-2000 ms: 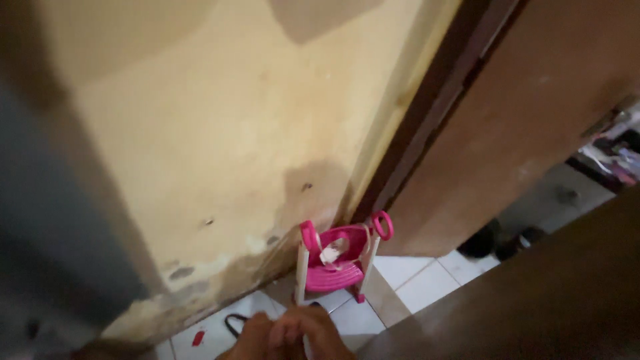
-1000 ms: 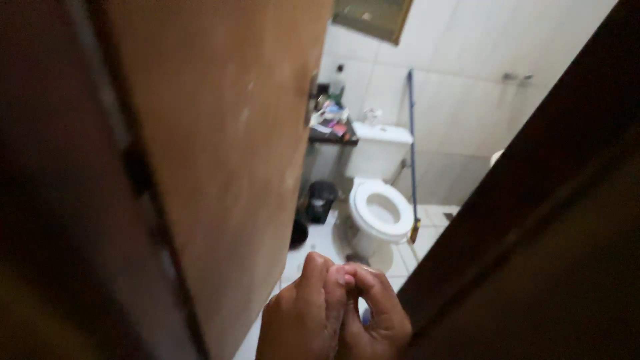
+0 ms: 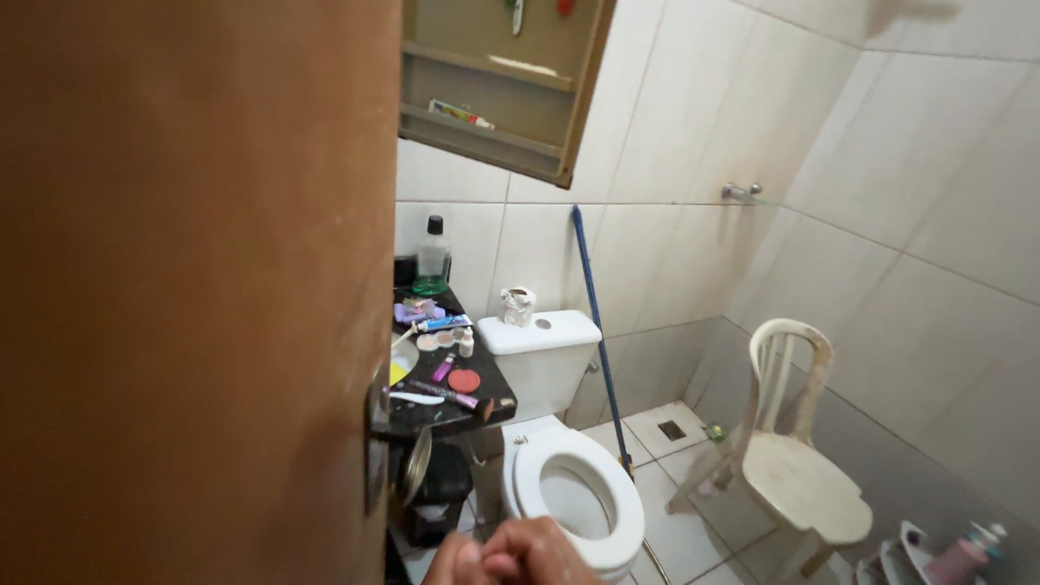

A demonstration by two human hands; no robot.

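Note:
Both of my hands are at the bottom edge of the head view, close together with fingers curled and touching. My left hand (image 3: 455,561) is beside my right hand (image 3: 540,552), which overlaps the front of the white toilet (image 3: 630,496) in the picture. No object shows in either hand; the palms are hidden. Behind the toilet bowl, a toilet paper roll (image 3: 517,307) stands on the cistern lid (image 3: 569,329). To the left, a dark stone counter (image 3: 496,398) carries a mouthwash bottle (image 3: 433,260), a makeup brush (image 3: 455,396), a toothpaste tube (image 3: 443,323) and a red round compact (image 3: 464,381).
A brown door (image 3: 195,292) with a metal handle fills the left side. Under the counter is a black bin (image 3: 443,487). A blue pole (image 3: 597,325) leans on the tiled wall. At right are a white plastic chair (image 3: 804,479) and a rack (image 3: 902,556) with bottles. An open-shelved cabinet (image 3: 496,89) hangs above.
The view has moved from a hallway wall with a pink toy, past the door, to inside the bathroom. My hands stay together and now sit lower in the picture.

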